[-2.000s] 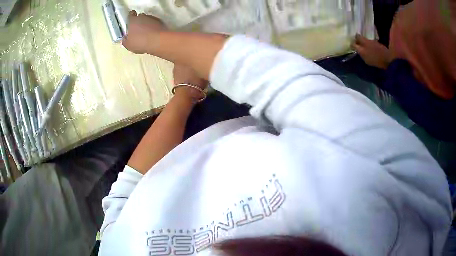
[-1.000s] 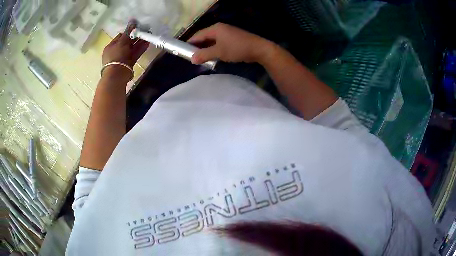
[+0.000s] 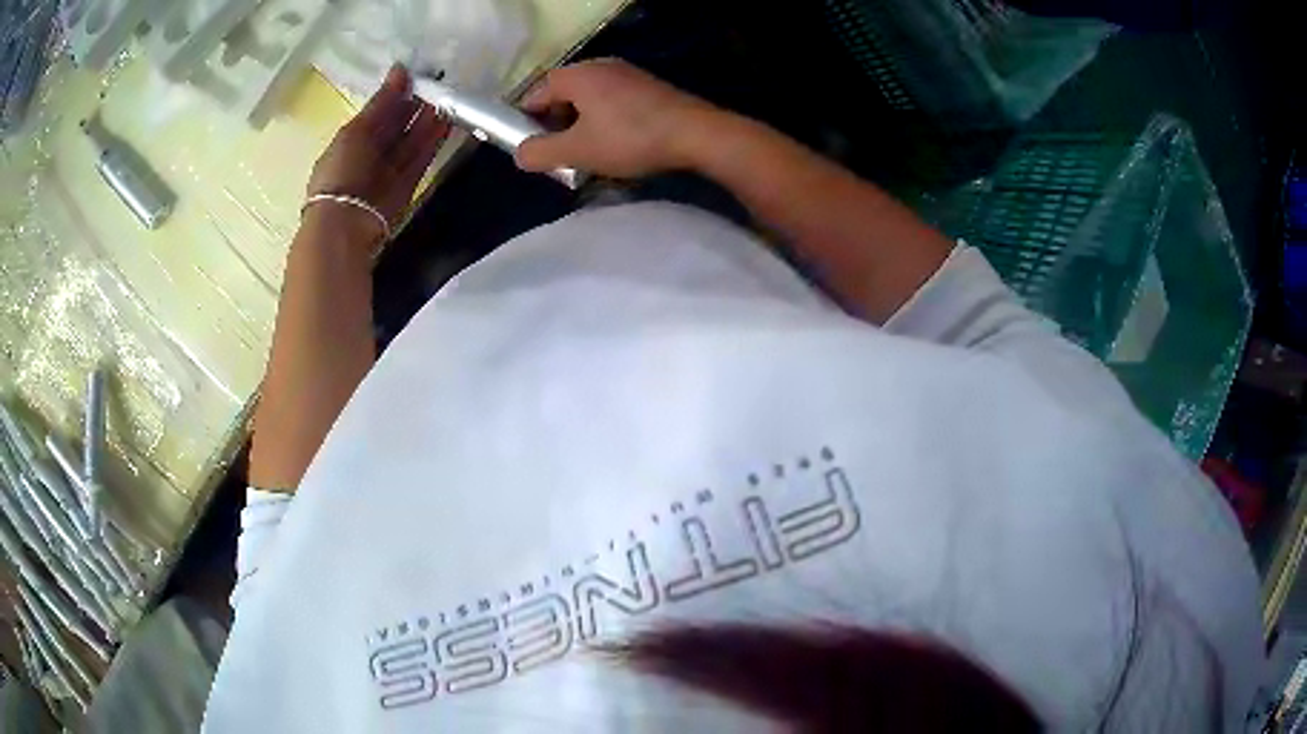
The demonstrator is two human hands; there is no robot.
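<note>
A silver tubular product [image 3: 485, 118] is held between my two hands, over the table edge. My right hand [image 3: 609, 121] is closed around its lower right end. My left hand [image 3: 376, 148] is at its upper left end, with the fingertips at the tip; its grip there is partly hidden. Another silver tube [image 3: 133, 181] with a narrower stepped end lies alone on the film-covered yellow table [image 3: 215, 294]. Several long silver tubes [image 3: 65, 531] lie in a loose pile at the lower left.
White packing inserts with cut-outs [image 3: 237, 50] lie on the table at the top left. A crumpled thin white sheet [image 3: 444, 36] lies beyond my left hand. Green perforated crates [image 3: 1068, 201] with clear film stand on the right.
Since two seconds ago, my right hand has moved off the table to my left hand's side with a tube. Since one second ago, the held tube has shifted slightly; one tube lies alone on the table.
</note>
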